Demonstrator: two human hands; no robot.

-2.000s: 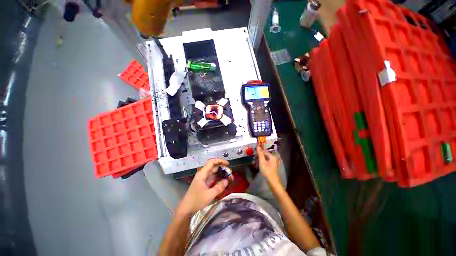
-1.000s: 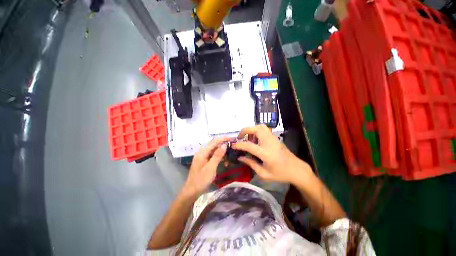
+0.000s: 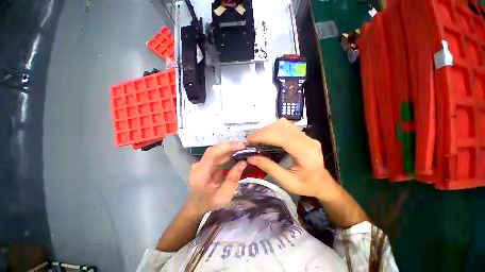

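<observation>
A small dark housing (image 3: pixel 245 154) with a shiny pale edge, perhaps a watch body, is held between the fingertips of both hands, just in front of the machine's white front edge. My left hand (image 3: pixel 215 172) pinches it from the left with thumb and fingers. My right hand (image 3: pixel 292 156) pinches it from the right. The fingers cover part of it. The black fixture (image 3: pixel 233 40) stands at the far end of the white machine top, its pale tabs at the top picture edge. The dark handheld terminal (image 3: pixel 291 87) lies at the right with its screen lit.
A long black strip (image 3: pixel 192 64) runs along the machine's left. Red grid trays (image 3: pixel 143 109) sit low at the left. A tall stack of red trays (image 3: pixel 404 95) stands on the green bench (image 3: pixel 353 154) at the right. Small loose parts (image 3: pixel 350 45) lie beside the stack.
My right hand has come from the terminal's lower end to the housing, now held by both hands. The fixture has moved to the machine's far end. The view has shifted nearer the wearer.
</observation>
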